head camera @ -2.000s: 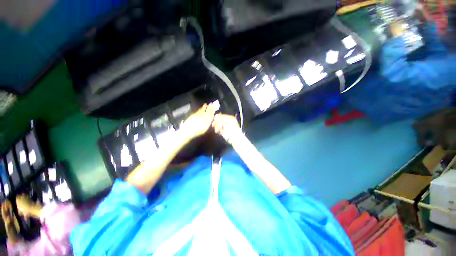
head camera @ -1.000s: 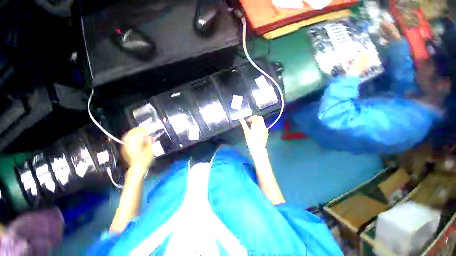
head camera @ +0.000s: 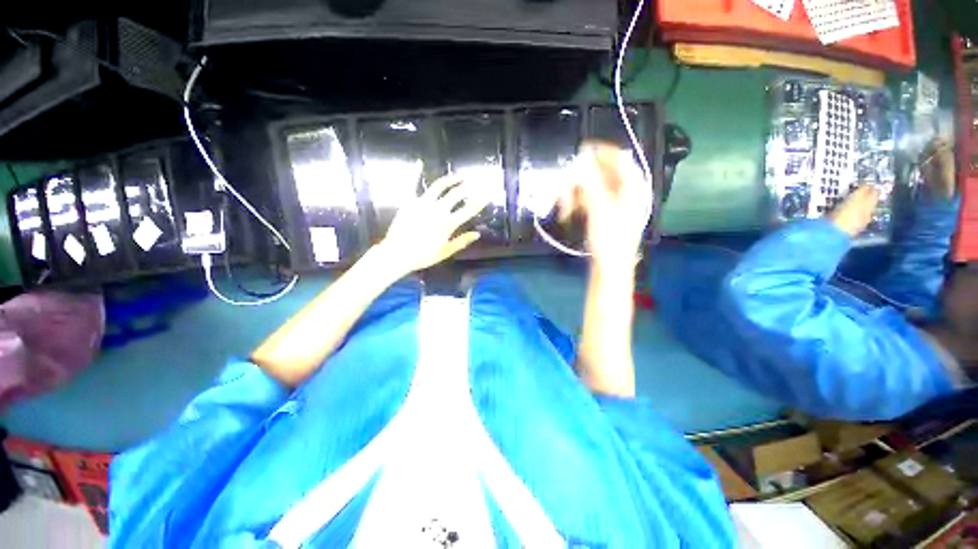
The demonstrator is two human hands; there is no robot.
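Observation:
A black phone tray (head camera: 375, 261) in front of me holds several glossy black smartphones (head camera: 395, 177) side by side, with strong glare. My left hand (head camera: 429, 225) is spread over the middle of the tray, fingers apart. My right hand (head camera: 607, 204) is blurred over the tray's right part; whether it holds anything cannot be told. A white USB cable (head camera: 633, 118) runs down past it and loops below. Another white cable (head camera: 231, 182) runs at the left, and a white plug sits at a phone (head camera: 204, 231) in the left tray.
A black computer case (head camera: 408, 24) lies behind the trays. A red bin (head camera: 794, 32) with white sheets is at upper right. A blue-sleeved person at right reaches over a small-parts tray (head camera: 834, 150). A small black device (head camera: 676, 145) sits beside the tray. Cardboard boxes (head camera: 885, 499) are at lower right.
The view has turned and now looks more squarely at the tray. My left hand has moved right from the tray's left end to its middle. My right hand has moved up over the right phones.

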